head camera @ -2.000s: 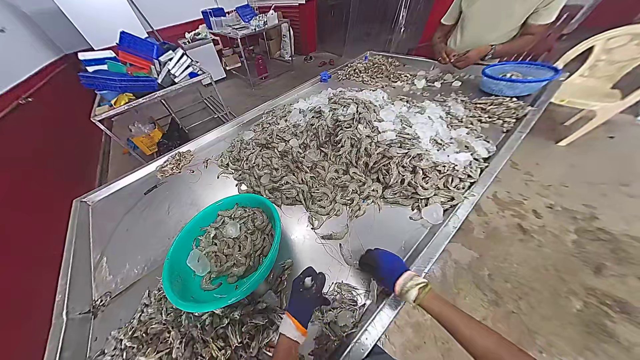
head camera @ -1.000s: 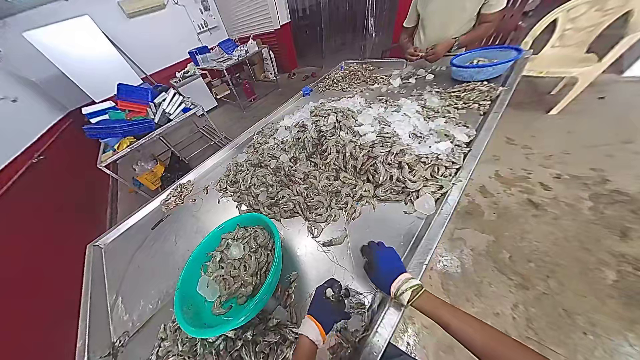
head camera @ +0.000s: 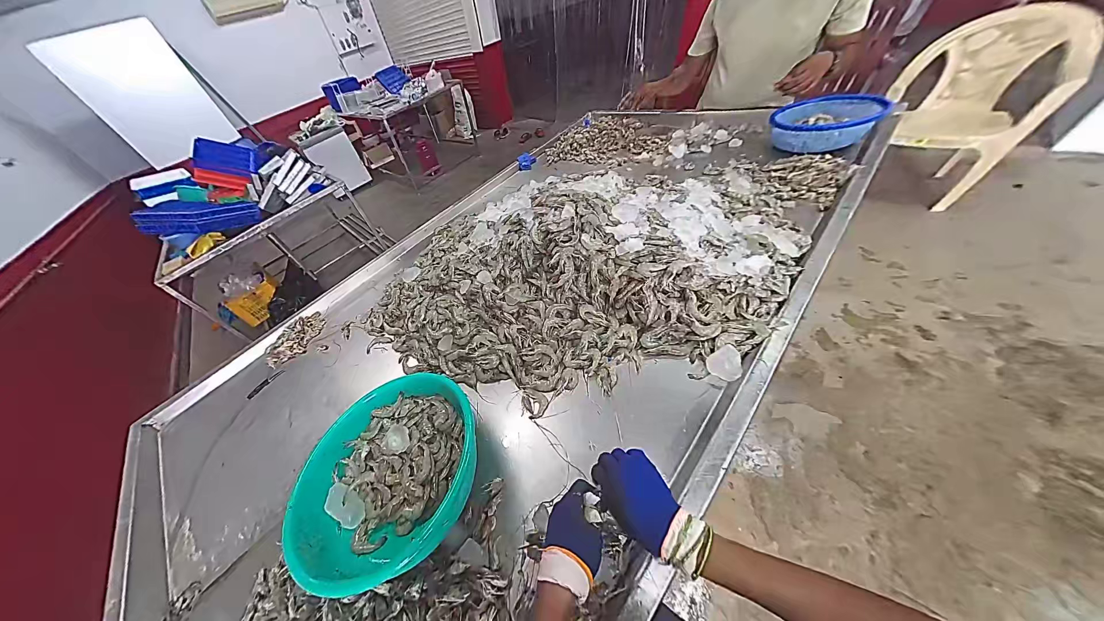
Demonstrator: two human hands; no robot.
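Note:
My left hand (head camera: 573,528), in a blue glove with a white and orange cuff, is curled around something pale, perhaps a shrimp, at the table's near right. Against its fingers is my right hand (head camera: 636,496), gloved in blue, its fingers bent down; what they grip is hidden. Under and beside both hands lie shrimp or shrimp waste (head camera: 414,591). Left of them, a green plastic basin (head camera: 297,517) holds shrimp and lumps of ice. Beyond the hands rises a large heap of whole shrimp (head camera: 552,293), with crushed ice (head camera: 690,220) on its far side.
The metal table (head camera: 216,448) has a raised rim (head camera: 776,345) on the right. A blue basin (head camera: 828,129) stands at the far end, where a person (head camera: 768,52) works. A plastic chair (head camera: 992,95) is at right; a side table with stacked trays (head camera: 216,185) is at left.
My hands were apart and now meet over the near right of the table. The other person's hands have moved apart. The view has shifted.

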